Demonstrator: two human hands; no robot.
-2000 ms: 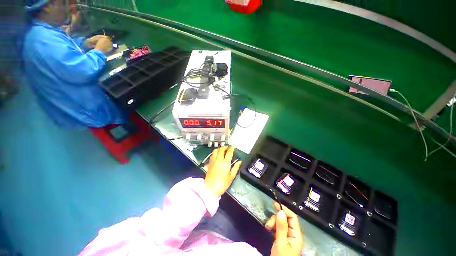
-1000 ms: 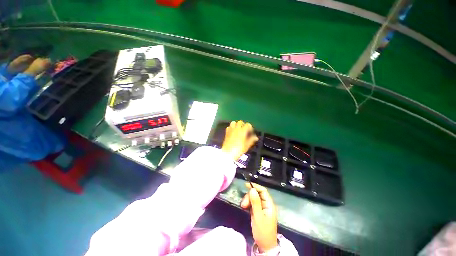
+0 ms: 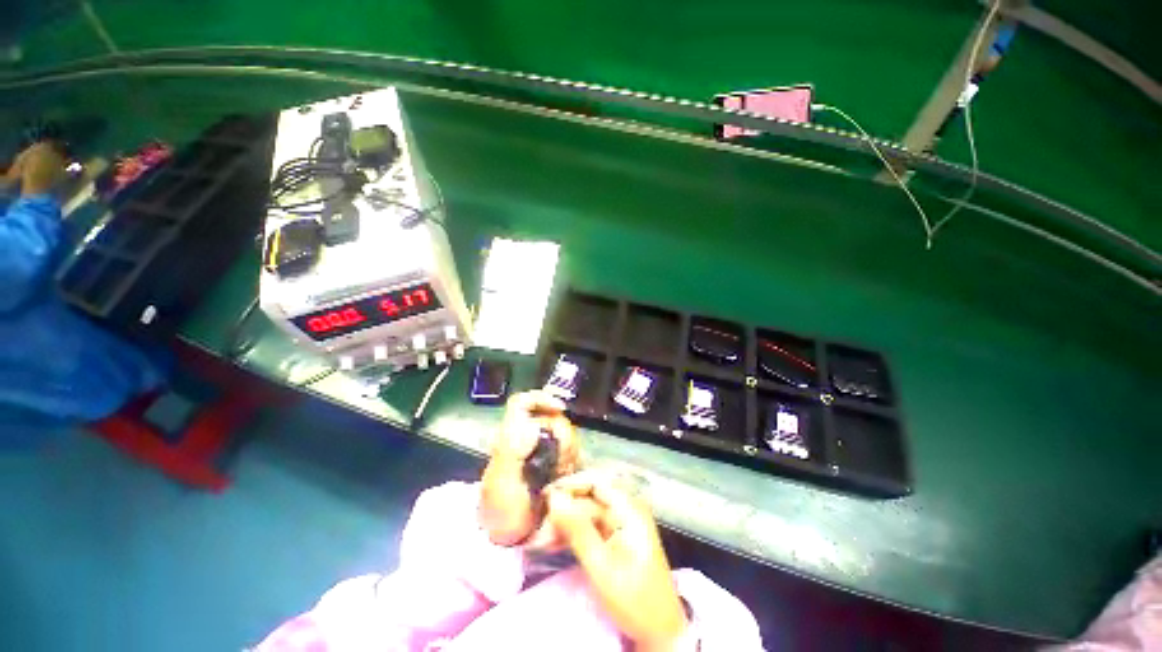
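Note:
My left hand (image 3: 512,474) holds a small black unit (image 3: 543,459) near the bench's front edge. My right hand (image 3: 622,545) is at the unit's lower right, fingers drawn together; blur hides whether they pinch anything. The black parts tray (image 3: 867,448) lies ahead to the right. Its front row holds several units with whitish, striped faces, such as this one (image 3: 637,390); the front right pocket holds none. Dark units lie in the three right rear pockets; the two left rear pockets hold none. Another dark unit (image 3: 489,380) lies on the bench left of the tray.
The power supply (image 3: 363,274) reads 5.17, with black adapters and cables (image 3: 334,185) on top. White paper (image 3: 517,296) lies beside it. A pink-edged device (image 3: 767,110) sits on the rear rail. At left are a blue-sleeved person, dark trays (image 3: 121,242) and a red stool (image 3: 159,439).
My left hand has gone from beside the supply to the tray and back towards me, now with a unit. The second rear pocket has been emptied. The view has swung right.

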